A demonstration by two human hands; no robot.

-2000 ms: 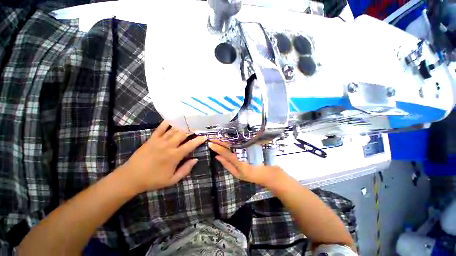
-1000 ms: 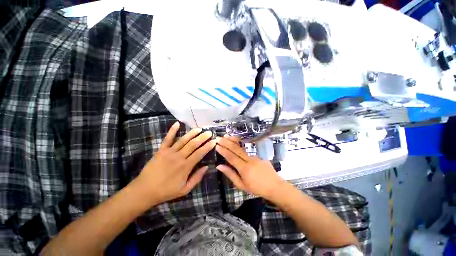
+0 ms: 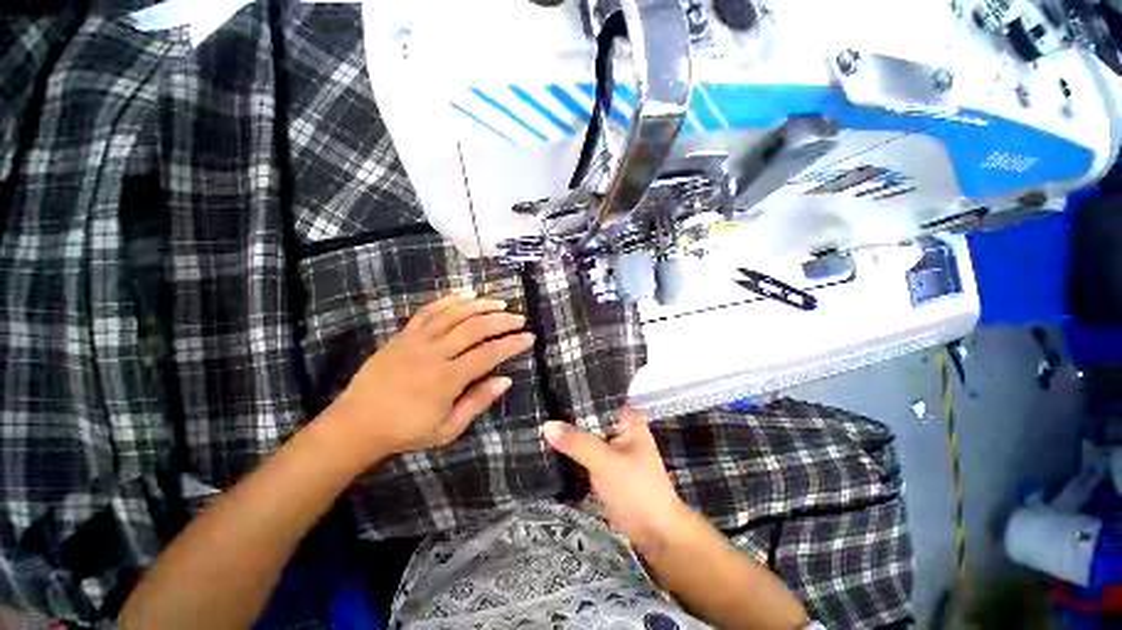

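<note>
A black, grey and white plaid garment piece (image 3: 418,277) lies under the needle area, with a dark trim strip (image 3: 543,357) running from the presser foot (image 3: 541,250) towards me. My left hand (image 3: 431,375) lies flat on the plaid left of the strip, fingers slightly apart. My right hand (image 3: 621,474) is lower, at the cloth's edge by the table front, its thumb on top of the plaid beside the strip and its other fingers mostly hidden under the cloth. The white sewing machine (image 3: 431,86) stands above the work.
Black thread snips (image 3: 776,289) lie on the machine bed right of the needle. A metal guard (image 3: 658,92) curves before the head. More plaid cloth (image 3: 86,283) is heaped at left, and another bundle (image 3: 787,468) hangs at lower right. The white table edge (image 3: 787,378) runs below the bed.
Both hands have moved from the presser foot towards me; my right hand has moved down to the cloth's edge and pinches it. The view has tilted lower, so the machine sits higher.
</note>
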